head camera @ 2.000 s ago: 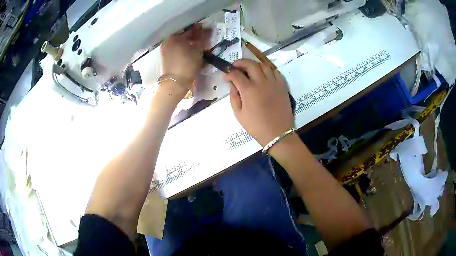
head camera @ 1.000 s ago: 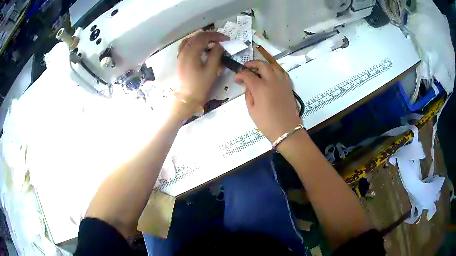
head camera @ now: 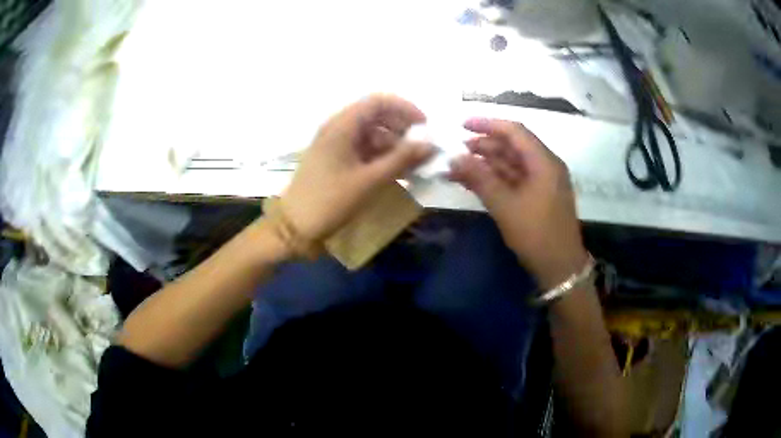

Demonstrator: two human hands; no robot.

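A small white piece (head camera: pixel 435 147) is between my fingertips above the table's front edge; its outline is blurred and overexposed. My left hand (head camera: pixel 355 162) grips its left side with thumb and fingers. My right hand (head camera: pixel 518 175) holds its right side at the fingertips. A tan card (head camera: pixel 375 227) hangs at the table edge, below the piece and partly behind my left hand and wrist.
Black-handled shears (head camera: pixel 649 145) lie on the right of the white table (head camera: pixel 591 145), with a thin orange-brown stick (head camera: pixel 658 96) beside them. A cream fabric pile (head camera: pixel 53 325) hangs at the left. A yellow bar (head camera: pixel 676 322) crosses below the table at right.
The view has swung left and down. Both hands have left the machine area and come to the front edge. The dark tool is out of them; they now hold a white piece. The shears lie uncovered.
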